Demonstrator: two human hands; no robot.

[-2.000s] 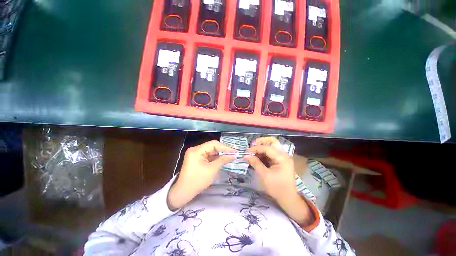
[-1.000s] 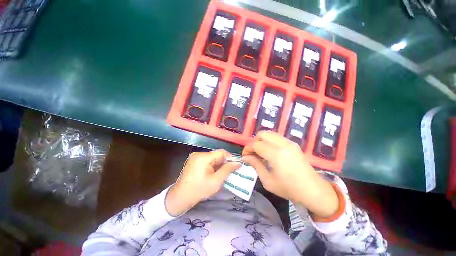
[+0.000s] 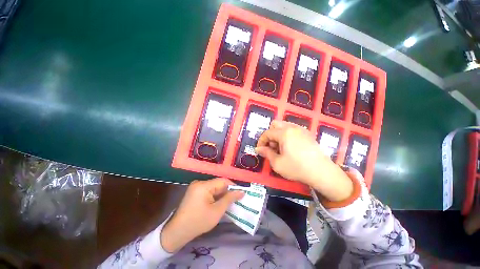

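Note:
The red-orange tray [image 3: 185, 142] holds black handsets in two rows, with white printed labels and reddish rings. My right hand [image 3: 295, 157] is over the front row. Its thumb and finger pinch the edge of a small pale label [image 3: 250, 149], which lies against the second handset from the left [image 3: 243, 137], just above its ring. The hand and wrist hide most of the third handset and parts of those to its right. My left hand [image 3: 202, 207] grips the label strip [image 3: 246, 210], white with green bars, below the tray's front edge.
The tray lies on the green bench [image 3: 105, 79]. A plain white ribbon [image 3: 447, 171] hangs over the bench at right, beside part of another red tray [image 3: 470, 181] and a person's hand. Crinkled clear plastic [image 3: 58, 197] lies at lower left.
My right hand has moved up from the strip to the second front-row handset, where a small pale label now shows. My left hand still holds the strip. The view has shifted slightly.

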